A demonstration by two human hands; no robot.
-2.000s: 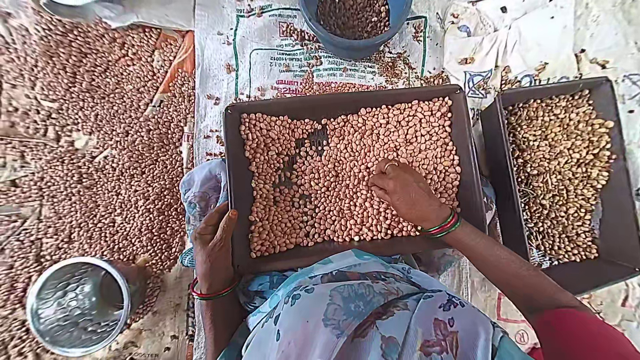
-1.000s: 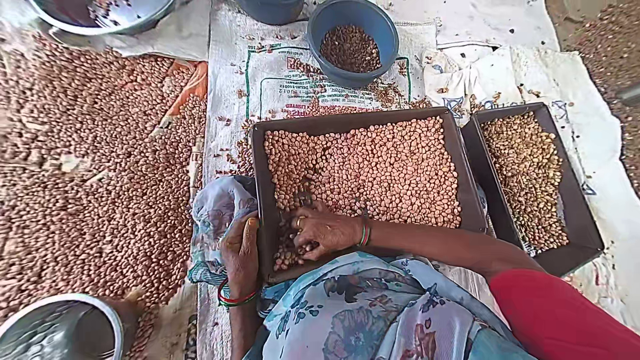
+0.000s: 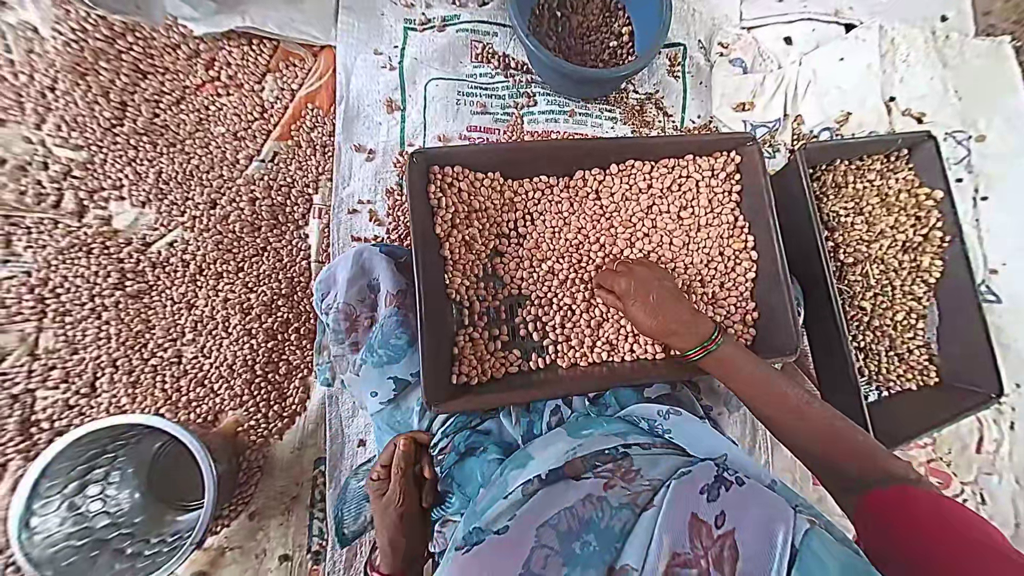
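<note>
A dark rectangular tray [image 3: 588, 392] with a slotted bottom rests on my lap, full of pinkish-brown shelled peanuts [image 3: 656, 208]. My right hand [image 3: 652, 300] lies on the peanuts right of the middle, palm down with fingers curled; whether it pinches a nut is hidden. Part of the slotted bottom shows through a gap at the lower left. My left hand [image 3: 402, 480] is off the tray, on the flowered cloth by my knee, its fingers bent inward; what may be inside them cannot be seen.
A second dark tray [image 3: 932, 416] of yellowish-brown nuts stands at the right. A blue plastic bowl [image 3: 592, 80] with dark bits sits beyond the tray on a printed sack [image 3: 368, 104]. At left lie a large spread of peanuts [image 3: 176, 240] and a tipped metal pot [image 3: 112, 496].
My left hand has let go of the tray's left edge and come down to my lap. My right hand has moved from the tray's lower left to right of its middle.
</note>
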